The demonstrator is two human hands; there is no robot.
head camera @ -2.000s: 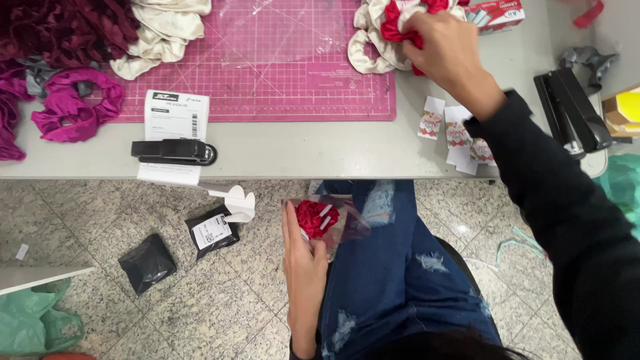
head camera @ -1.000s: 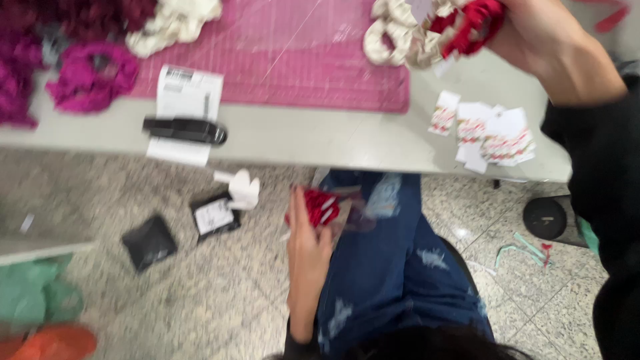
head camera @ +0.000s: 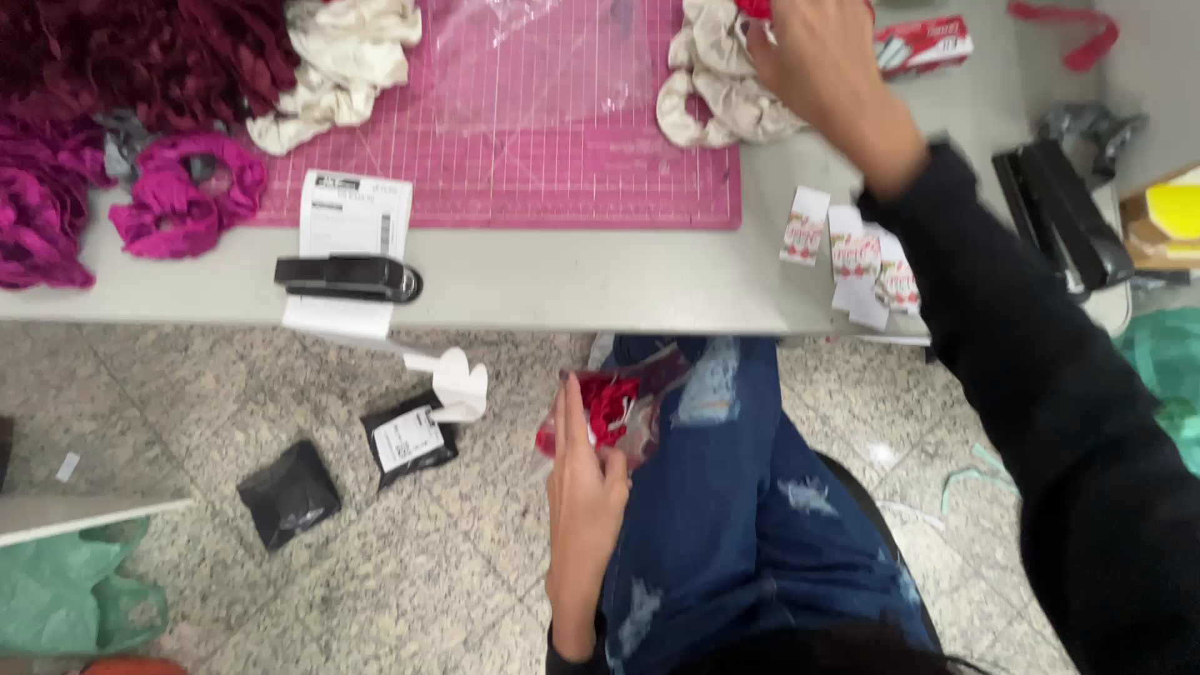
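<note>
Above my lap, my left hand (head camera: 586, 469) holds a clear plastic bag (head camera: 647, 427) with red fabric scrunchies (head camera: 609, 403) inside. My right hand (head camera: 816, 56) reaches to the top of the table, over cream scrunchies (head camera: 717, 89) at the right edge of the pink cutting mat (head camera: 516, 187). Red fabric shows at its fingers, partly cut off by the frame, so whether they grip it cannot be told. Small printed cards (head camera: 855, 255) lie below that arm. A black stapler (head camera: 347, 278) rests on a paper label (head camera: 354, 217) at the table's front edge.
Magenta scrunchies (head camera: 192, 192), a dark red fabric pile (head camera: 141, 56) and cream fabric (head camera: 342, 70) cover the left. A clear plastic sheet (head camera: 544, 66) lies on the mat. A red box (head camera: 923, 45) and larger black stapler (head camera: 1064, 216) are at right. Black packages (head camera: 291, 495) lie below.
A second ago my right hand held a red scrunchie up at the right of the cream ones; now it is back over the cream scrunchies. My left hand has kept hold of the bag.
</note>
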